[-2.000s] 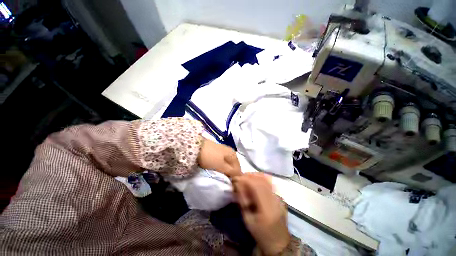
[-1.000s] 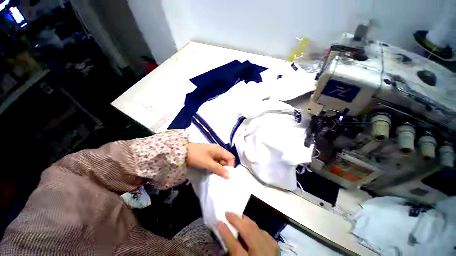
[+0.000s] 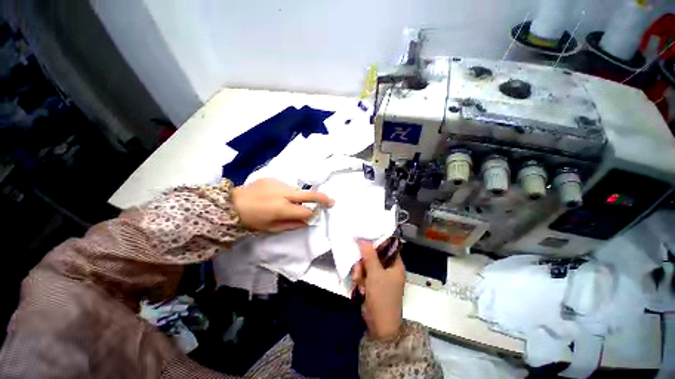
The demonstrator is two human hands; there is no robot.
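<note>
A small white piece (image 3: 351, 211) lies over a larger white garment panel (image 3: 285, 248), left of the overlock machine's presser foot and needle area (image 3: 403, 178). My left hand (image 3: 277, 205) rests on the white cloth, index finger stretched along the small piece. My right hand (image 3: 381, 285) grips the small piece's lower edge between thumb and fingers; a small dark object, possibly snips, shows at this hand. A navy panel (image 3: 275, 137) lies behind the white cloth, and more navy cloth (image 3: 326, 333) hangs at the table's front edge.
The overlock machine (image 3: 518, 111) stands at the right with four tension dials (image 3: 496, 173) and a control panel (image 3: 618, 198). Loose white pieces (image 3: 518, 296) are piled at the right. Thread cones (image 3: 549, 18) stand behind. The cream table (image 3: 166, 166) ends at a dark floor area.
The view has turned right. Both hands have moved from the lap side onto the cloth beside the presser foot, bringing the small white piece along. The striped navy trim is now covered.
</note>
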